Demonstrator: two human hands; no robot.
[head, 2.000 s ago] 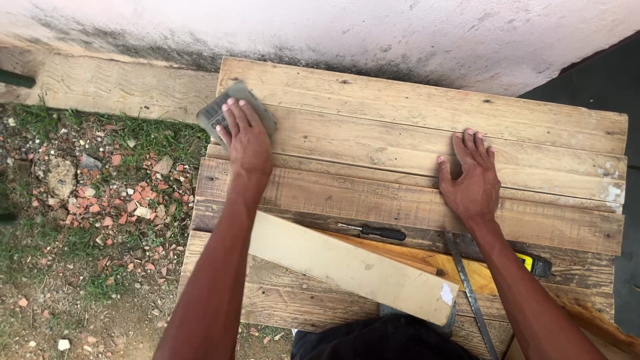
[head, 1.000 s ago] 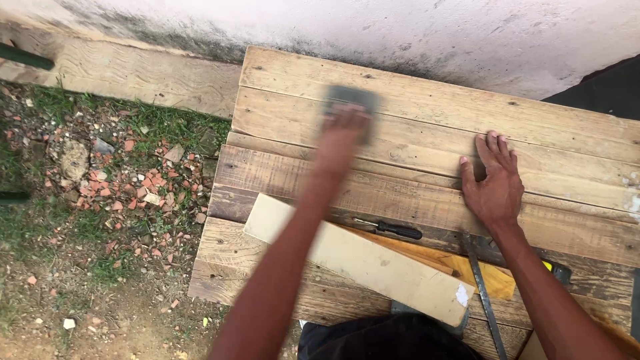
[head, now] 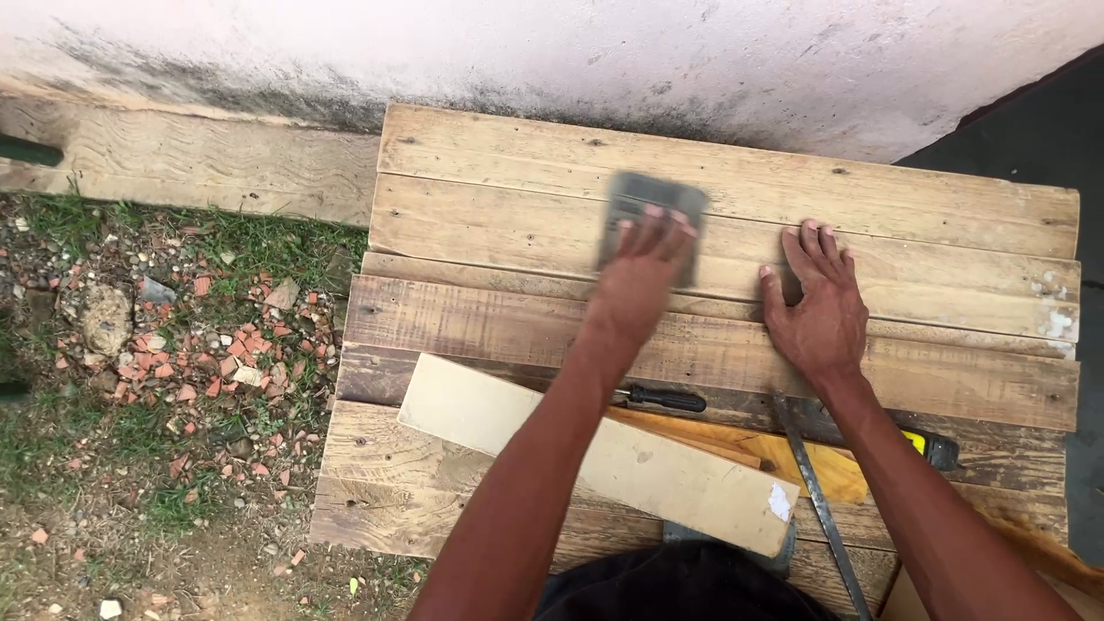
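Observation:
Under my left hand [head: 642,267] is a grey sheet of sandpaper [head: 653,191], blurred, pressed flat on the upper boards of a plank tabletop [head: 483,211]. To its right my right hand [head: 818,297] rests palm down on the planks, fingers spread, with nothing in it. Below my hands lie a black-handled screwdriver [head: 666,398], a long cream-coloured board [head: 690,483], a yellowish wood piece [head: 806,461] and a narrow metal bar [head: 824,509]. A yellow and black tool [head: 936,448], partly hidden by my right forearm, lies farther right.
A stained pink wall [head: 552,60] runs along the tabletop's far edge. Grass and broken brick pieces [head: 246,354] cover the ground at left, beside a concrete ledge [head: 216,164]. A dark surface [head: 1035,129] lies at the right.
My left hand, with the sandpaper, has moved from the tabletop's left end rightward along the boards, nearer to my right hand. My right hand stays flat on the planks.

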